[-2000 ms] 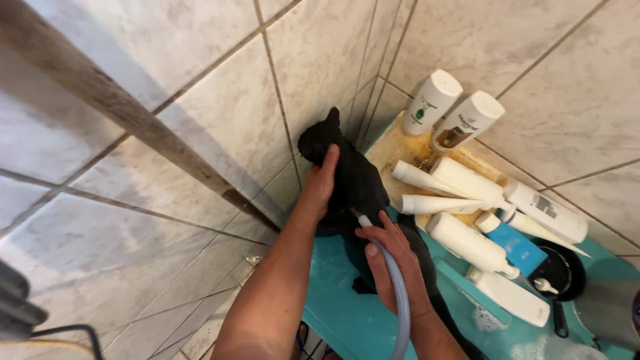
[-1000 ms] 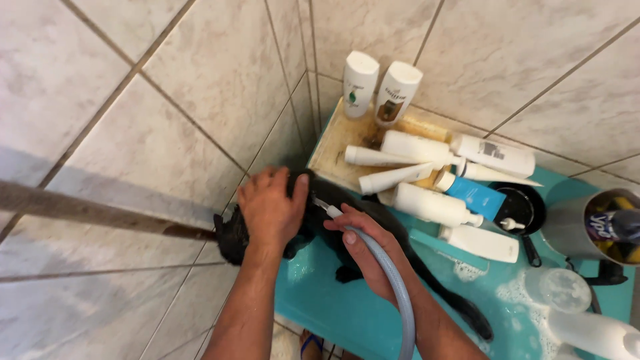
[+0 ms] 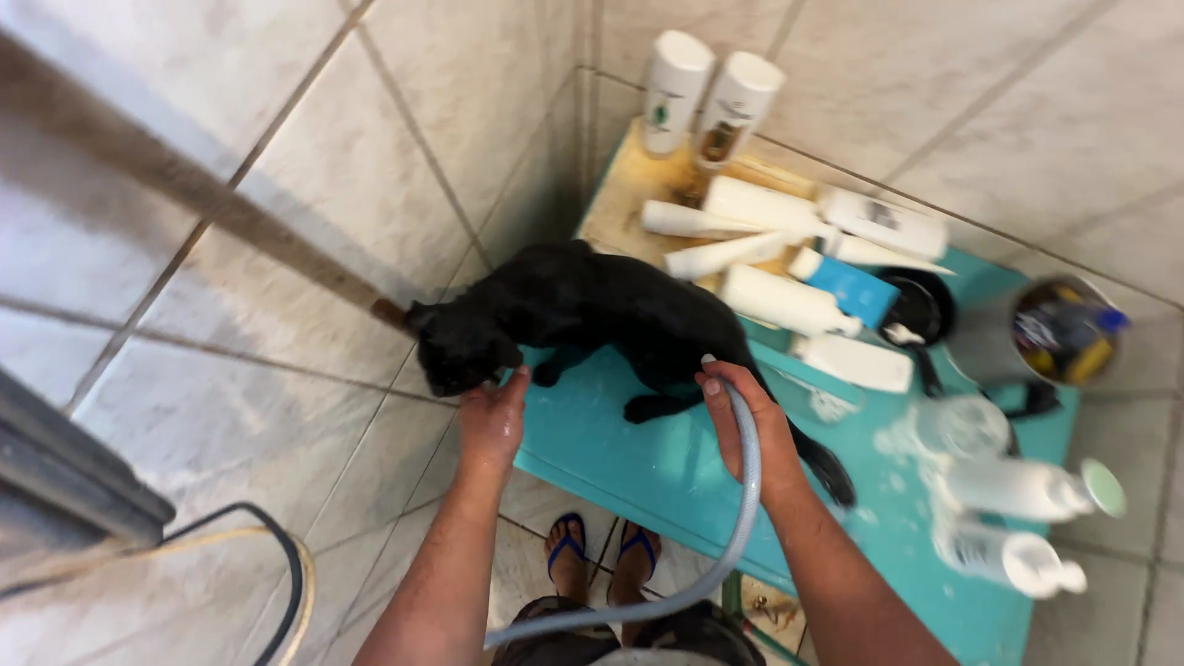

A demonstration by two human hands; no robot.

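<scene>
A wet black cat stands on a turquoise table, its head at the left edge near the tiled wall and its tail stretched to the lower right. Beneath the cat's chin is my left hand, the fingers partly hidden by the head; whether they grip it is unclear. My right hand holds a grey hose close to the cat's hindquarters, with the hose end between thumb and fingers. The hose curves down past my legs.
White bottles and tubes, a blue bottle and a black pan lie behind the cat. Two upright bottles stand in the corner. Pump bottles and a metal container are at the right. A brown pole crosses the left.
My left hand has moved from the cat's upper body to below its chin. My right hand with the hose has moved toward the cat's rear. The cat's head is raised and more visible.
</scene>
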